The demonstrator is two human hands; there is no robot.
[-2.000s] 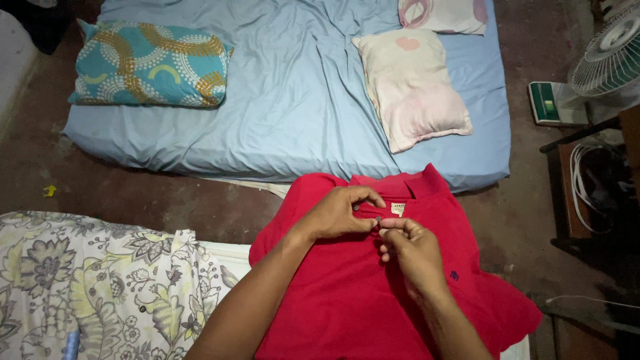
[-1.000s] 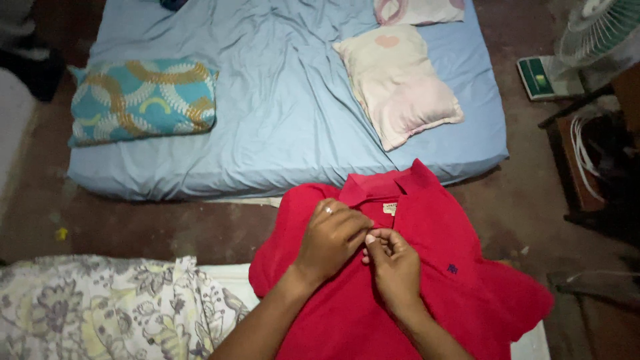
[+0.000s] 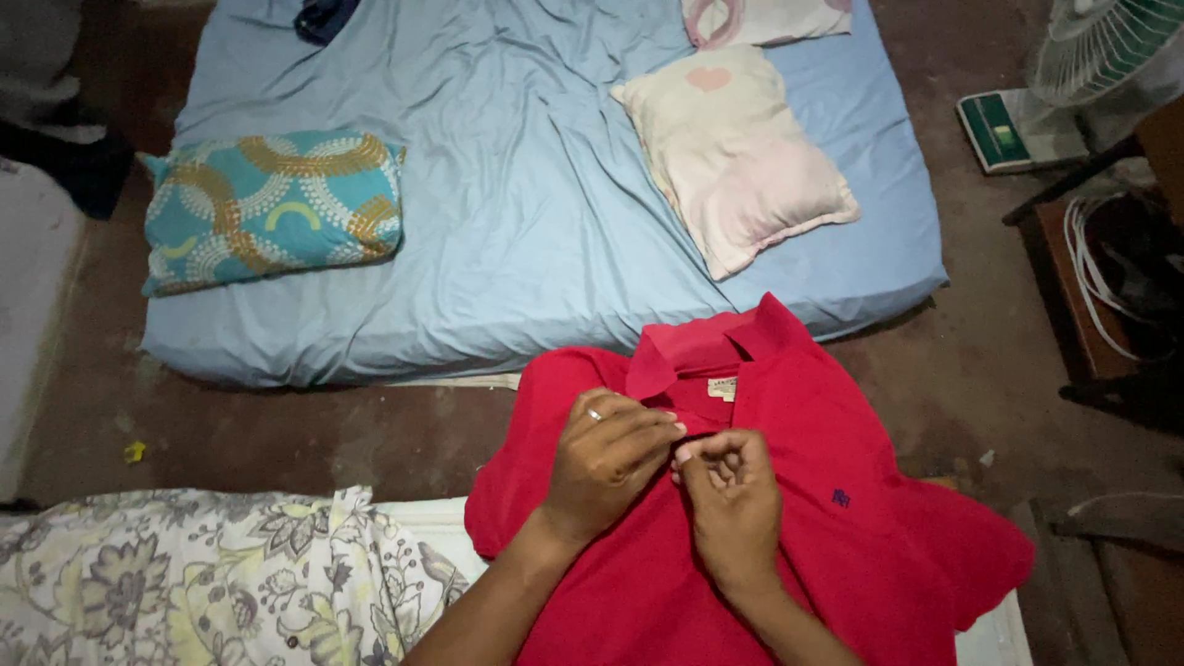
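A red polo shirt lies spread face up before me, its collar pointing toward the bed and a small dark emblem on its chest. My left hand, with a ring on one finger, pinches the edge of the shirt's front opening just below the collar. Close beside it, my right hand has thumb and index finger together at the same placket. The fingertips of both hands nearly meet; whatever small part lies between them is hidden. A pale neck label shows inside the collar.
Beyond the shirt is a bed with a light blue sheet, carrying a teal patterned pillow and a pale heart-print pillow. Floral fabric lies at the lower left. A fan and a small table with a coiled white cable are at right.
My left hand has shifted its grip at the placket, its fingers now extended toward the right hand. The right hand stays at the front opening. The view has tilted slightly.
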